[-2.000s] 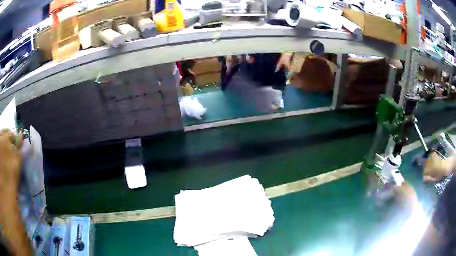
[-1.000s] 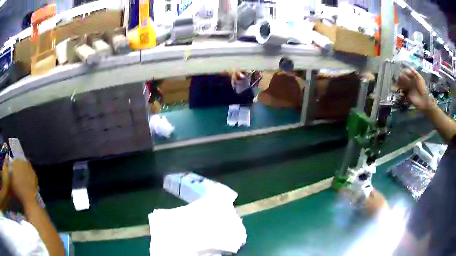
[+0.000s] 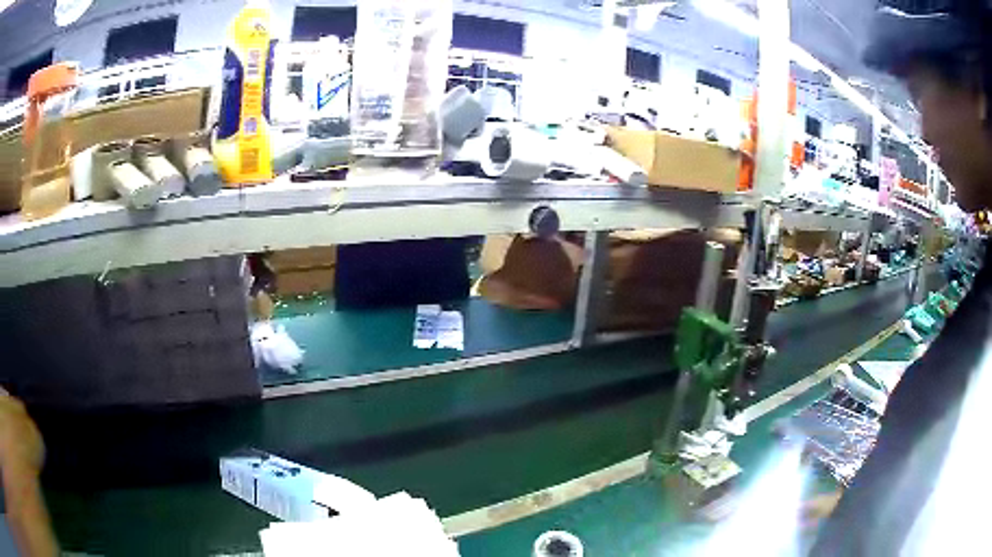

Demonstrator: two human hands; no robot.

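Note:
A stack of white sheets [image 3: 364, 535] lies at the bottom edge, cut off by it. Blue-and-white cartons [image 3: 272, 486] lie on the dark green belt against its back left side. A white ring-shaped part [image 3: 558, 544] with a dark centre shows at the bottom edge, right of the sheets. Neither of my hands can be made out. A bare arm [image 3: 22, 479] shows at the far left edge, its hand out of view; I cannot tell whose it is.
A green hand press [image 3: 705, 343] stands at the right, beside a person [image 3: 925, 403] in dark clothes. Clear bagged parts [image 3: 832, 430] lie near it. A grey shelf [image 3: 435, 209] holding a yellow bottle, a carton and white parts crosses above the belt [image 3: 490, 408].
The view has tilted up and turned right. The cartons appeared behind the sheets after the first frame. The white piece on the left belt is out of view. The ring-shaped part now shows.

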